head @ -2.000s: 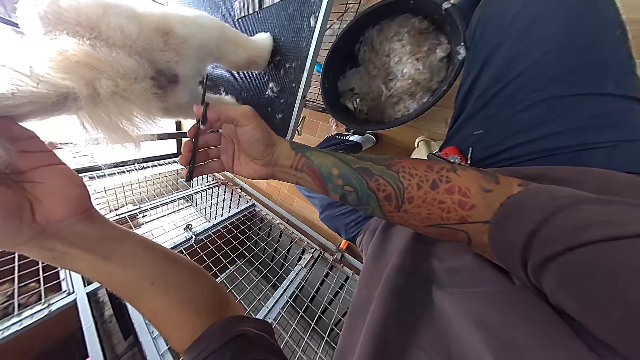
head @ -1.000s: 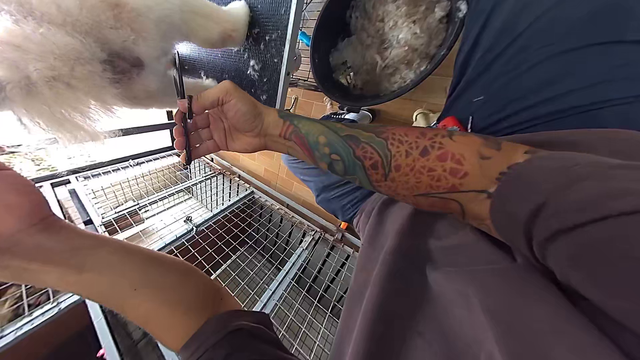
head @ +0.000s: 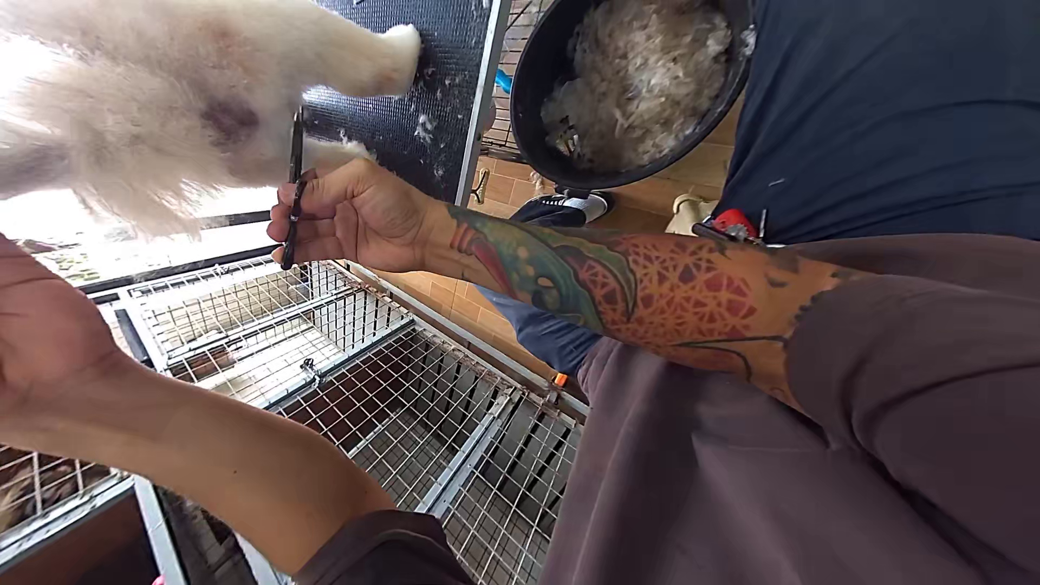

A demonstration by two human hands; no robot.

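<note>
My right hand (head: 357, 213), at the end of the tattooed arm, holds a dark pair of scissors (head: 296, 162). The blades look closed together, with their tips against or very near the pale fur. A fluffy white and cream animal, apparently a dog (head: 179, 97), stands on a black ribbed table (head: 439, 106). One trimmed leg and paw show at the right of its body, while longer fur hangs at the left. My left hand (head: 49, 341) shows its palm at the left edge, below the long fur; its fingers are cut off by the frame.
A black tub (head: 532, 138) holds a heap of cut fur (head: 650, 73). Wire cages (head: 422, 406) with metal frames lie below my arms. A shoe (head: 581, 205) shows on the tiled floor by the tub. Loose tufts lie on the table, and dark blue clothing (head: 886, 122) fills the upper right.
The view has shifted somewhat. My left hand has gone farther toward the left edge, and less of it shows. My right hand keeps hold of the scissors beside the animal.
</note>
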